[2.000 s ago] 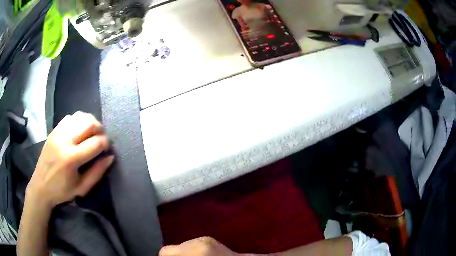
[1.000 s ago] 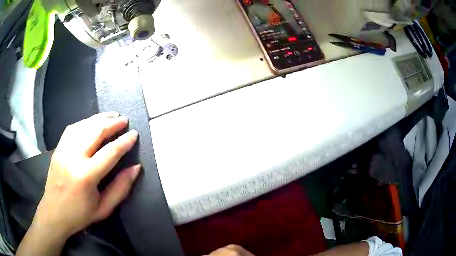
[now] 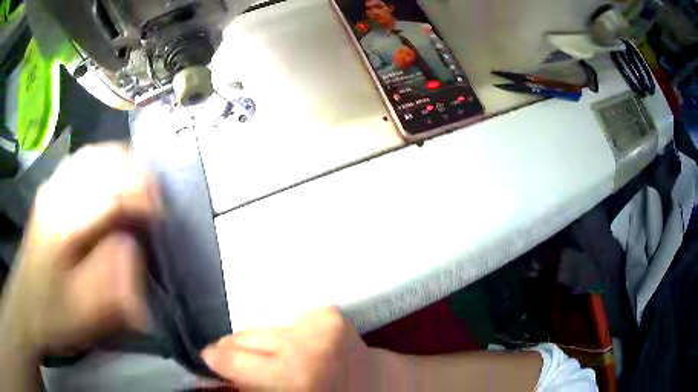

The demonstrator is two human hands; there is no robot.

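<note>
A long dark grey strip (image 3: 184, 199) runs from the presser foot and needle area (image 3: 218, 103) down toward me along the left of the machine table. My left hand (image 3: 92, 245) is blurred and lies over the dark fabric at the strip's left side, fingers curled; its grip cannot be made out. My right hand (image 3: 287, 356) is at the lower end of the strip, thumb and fingers pinching its edge. A pale round knob (image 3: 192, 85) hangs beside the needle area.
A smartphone (image 3: 417, 73) with a lit screen lies on the machine bed (image 3: 291, 76). Thread snips (image 3: 536, 86) and black-handled scissors (image 3: 632, 67) lie to its right. A neon green tag (image 3: 35, 99) hangs at left. Dark red cloth (image 3: 421, 329) shows below the table edge.
My right hand has come up from the bottom edge to the strip's lower end. My left hand has moved left, off the strip's middle, and is now blurred. The fabric below has bunched.
</note>
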